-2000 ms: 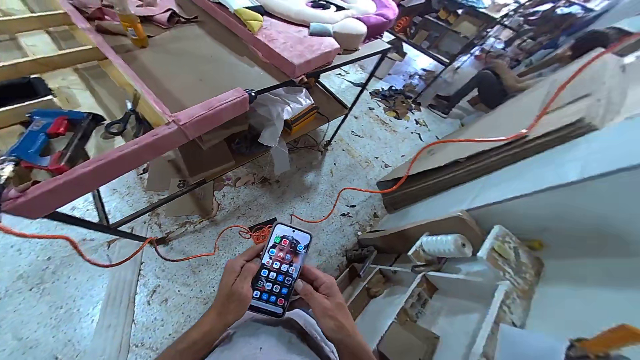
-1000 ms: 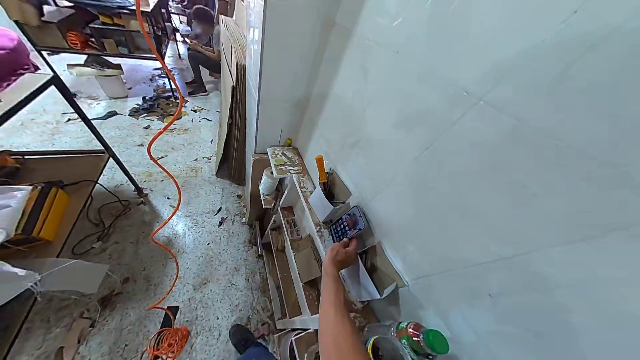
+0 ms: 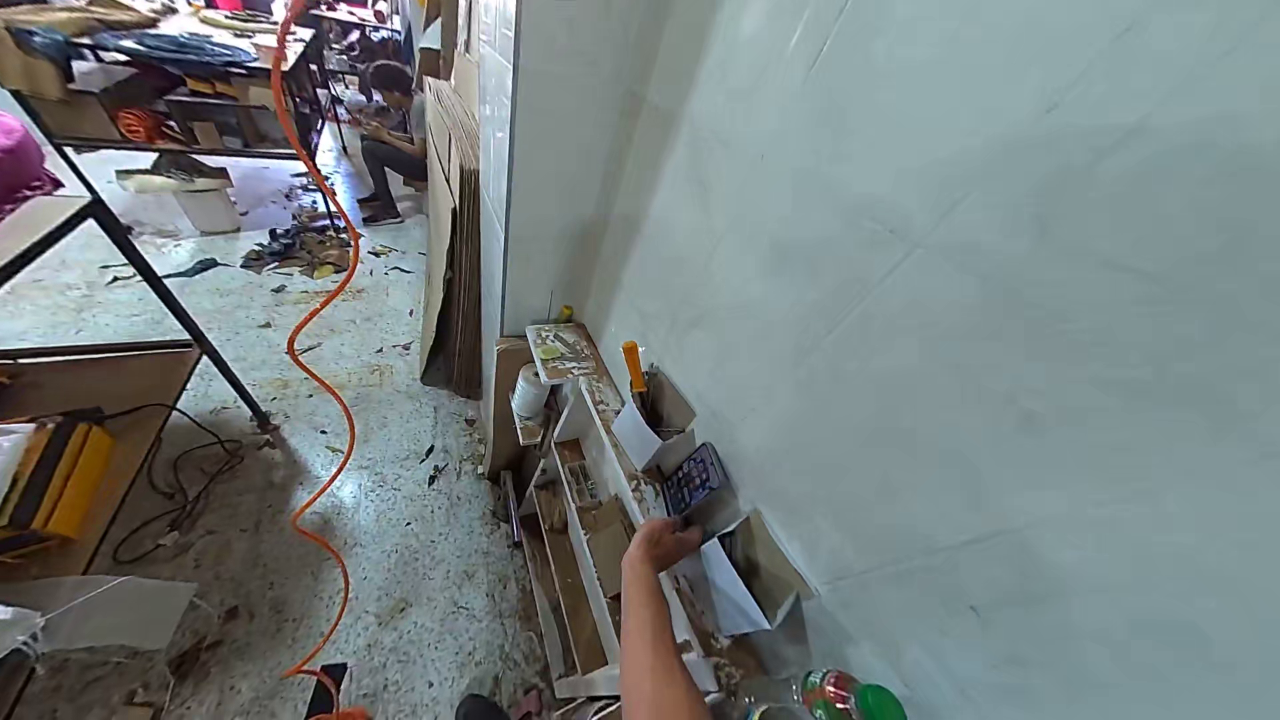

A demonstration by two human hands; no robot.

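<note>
A smartphone [image 3: 695, 480] with a lit screen leans against the wall on top of a narrow shelf unit [image 3: 610, 430]. A hand [image 3: 665, 543], seemingly my right, touches or lies just below its lower edge; whether the fingers still grip it cannot be made out. Behind the phone is an open box [image 3: 655, 425] holding an orange-handled tool [image 3: 634, 366]. Nearer me, a second open cardboard box [image 3: 758, 572] stands beside the hand. My left hand is out of view.
A white thread spool [image 3: 531, 392] stands at the shelf's far end. An orange coiled hose [image 3: 345, 420] hangs at the left. Cardboard sheets [image 3: 452, 250] lean by the wall corner. A seated person [image 3: 390, 140] is far back. A green-lidded jar [image 3: 850, 697] is at the bottom.
Two seconds ago both hands held the phone over the floor beside the pink-edged frame. Now it leans on the shelf unit by the wall, with one hand beside it. The view has swung right.
</note>
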